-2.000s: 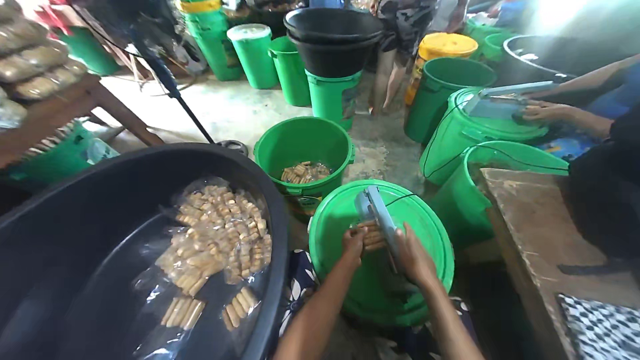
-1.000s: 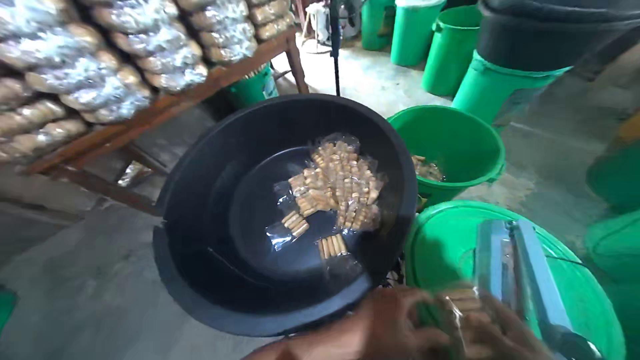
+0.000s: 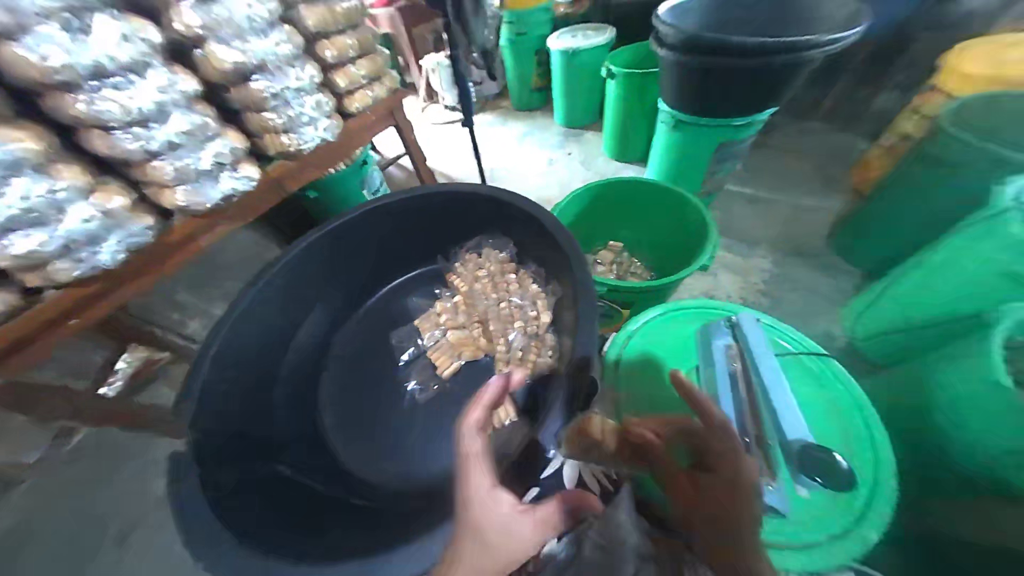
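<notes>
My left hand [image 3: 504, 488] is over the near right rim of a large black plastic tub [image 3: 384, 432], fingers and thumb spread, with nothing in its grasp. To its right, my right hand [image 3: 696, 472] has its fingertips at a blurred tan item; whether it grips this cannot be told. Clear packets of stick-shaped tan pieces [image 3: 496, 308] lie heaped in the tub. Beside my right hand, a light-blue impulse sealer [image 3: 752, 400] rests on a round green lid [image 3: 856, 480], its cord trailing to the right.
A green bucket [image 3: 640, 192] holding more tan pieces stands behind the lid. Wrapped packs [image 3: 168, 104] are stacked on a wooden rack [image 3: 208, 232] at the left. Green buckets [image 3: 632, 104], stacked black tubs [image 3: 736, 72] and a thin black pole [image 3: 468, 104] stand farther back.
Two seconds ago both hands were at the sealer with tan sticks; one second ago they were together over the tub's near rim. Now they are apart, the left one spread. The view has swung.
</notes>
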